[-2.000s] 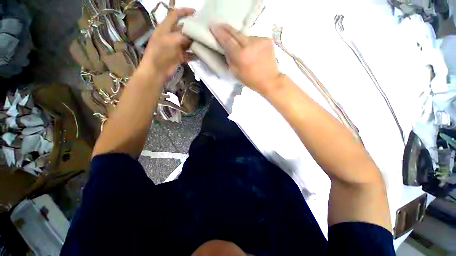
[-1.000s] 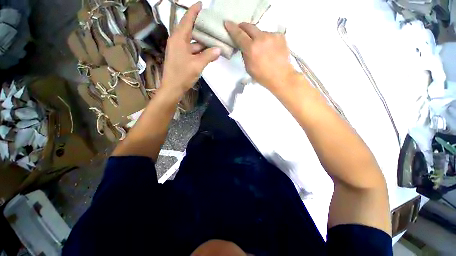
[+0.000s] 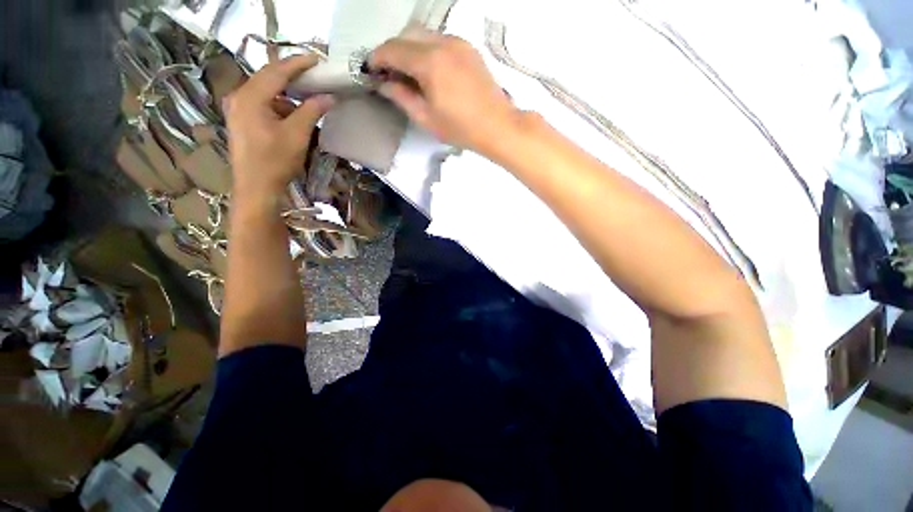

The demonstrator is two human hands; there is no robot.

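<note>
A stack of beige-grey cut pieces (image 3: 364, 132) lies at the table's left edge, with a pale folded layer over it. My left hand (image 3: 272, 115) grips the left edge of the stack with thumb and fingers. My right hand (image 3: 440, 85) pinches the pale layer near its middle, fingertips bent down on it. Long thin fabric strips (image 3: 641, 157) lie curved on the white cloth, right of my right hand. Another thin strip (image 3: 736, 90) lies farther right.
The iron (image 3: 847, 240) stands at the right, with the metal iron rest (image 3: 856, 357) at the table edge. Tied brown bundles (image 3: 205, 165) are on the floor at the left. A carton (image 3: 165, 365) with white scraps (image 3: 80, 335) stands lower left. White cloth bunches at the far right.
My hands and the pieces have shifted left in view. A grey-beige part of the stack now shows below the pale layer. More of the long strips shows.
</note>
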